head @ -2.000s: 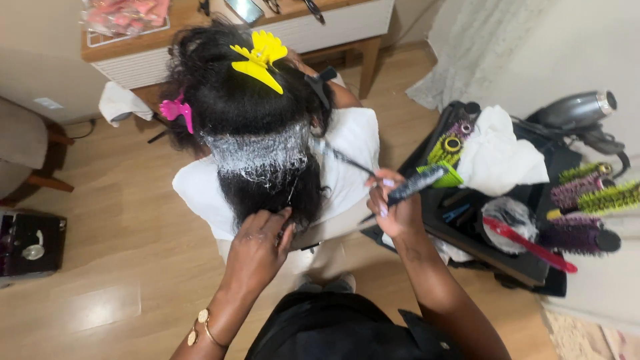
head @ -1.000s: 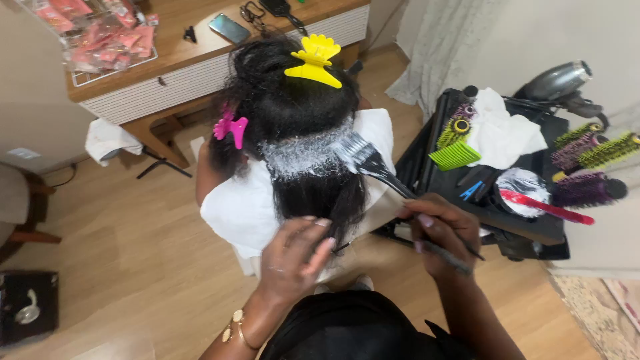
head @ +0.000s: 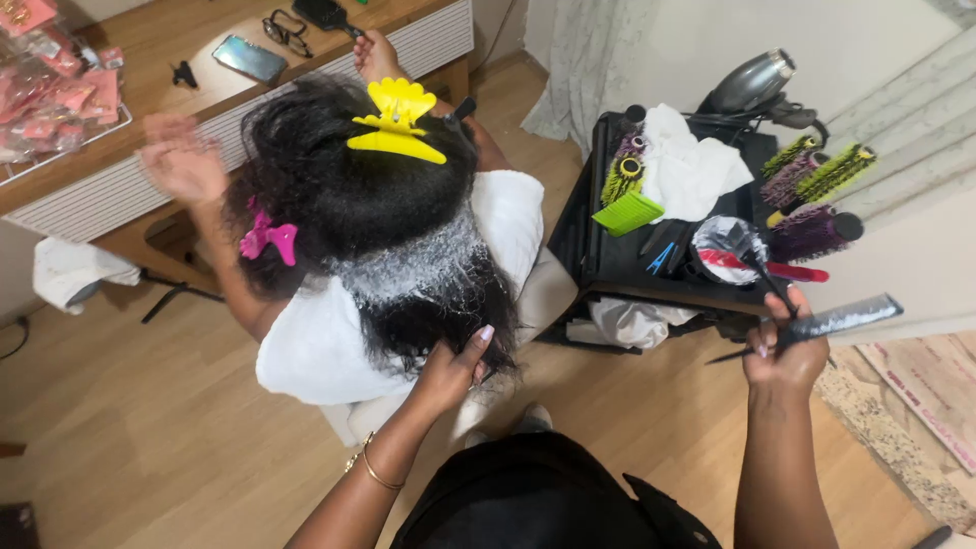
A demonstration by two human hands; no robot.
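Observation:
A seated person's dark hair (head: 358,191) is parted by a yellow claw clip (head: 399,122) on top and a pink claw clip (head: 268,235) at the left. White cream (head: 415,259) coats a band at the back of the head. My left hand (head: 454,370) pinches the loose hair ends below that band. Over at the right, my right hand (head: 785,347) holds a tint brush (head: 770,282) and a black tail comb (head: 846,319) smeared with cream. The brush's head is in a bowl (head: 730,252) of white cream, where a red-handled tool (head: 797,272) also lies.
The black salon trolley (head: 591,252) carries round brushes (head: 812,232), a green comb (head: 628,213), a white towel (head: 690,164) and a hair dryer (head: 751,80). Ahead, a wooden table (head: 168,38) holds a phone (head: 249,59), glasses (head: 287,32) and a paddle brush (head: 326,14). The seated person's hands are raised near it.
My right hand has moved from the hair to the bowl on the right, taking the brush and comb along. The seated person's hands have come into sight near the table.

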